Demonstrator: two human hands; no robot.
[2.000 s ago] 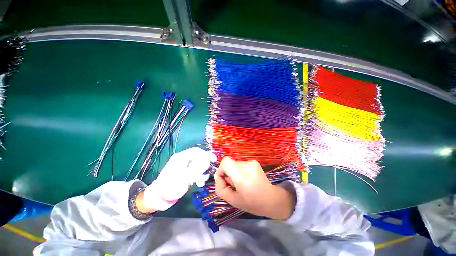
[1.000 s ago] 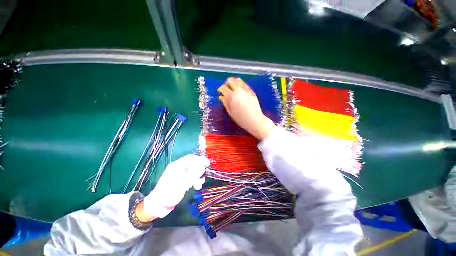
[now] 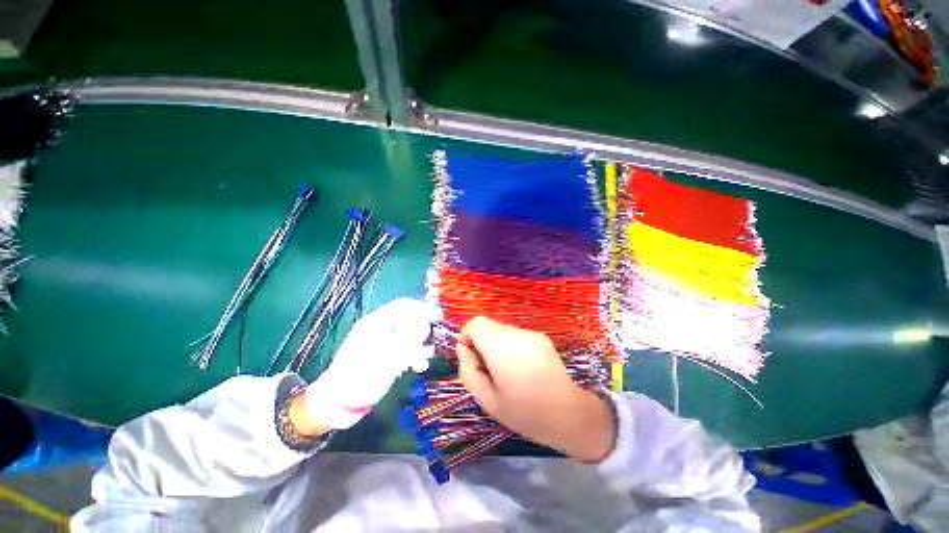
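Observation:
My left hand (image 3: 377,356), in a white glove, is closed at its fingertips on a connector housing, of which only a small dark bit shows. My bare right hand (image 3: 520,383) is just right of it, fingers bent together over the lower edge of the red wires (image 3: 520,302); any wire in its fingers is too small to tell. Purple wires (image 3: 526,246) and blue wires (image 3: 520,187) lie above the red ones. Filled harnesses (image 3: 458,422) lie below, partly under my right hand, blue housings at their left edge.
Partly wired harnesses (image 3: 338,286) lie at left. Red (image 3: 692,213), yellow (image 3: 692,260) and pink-white wires (image 3: 692,318) lie at right, beyond a yellow strip (image 3: 612,208). A metal rail (image 3: 541,138) runs along the far side. Another person's sleeve (image 3: 905,458) shows at lower right.
My right hand was over the blue and purple wires a second ago and has come back down beside my left hand. My left hand stays near the red wires' left edge. The view has shifted.

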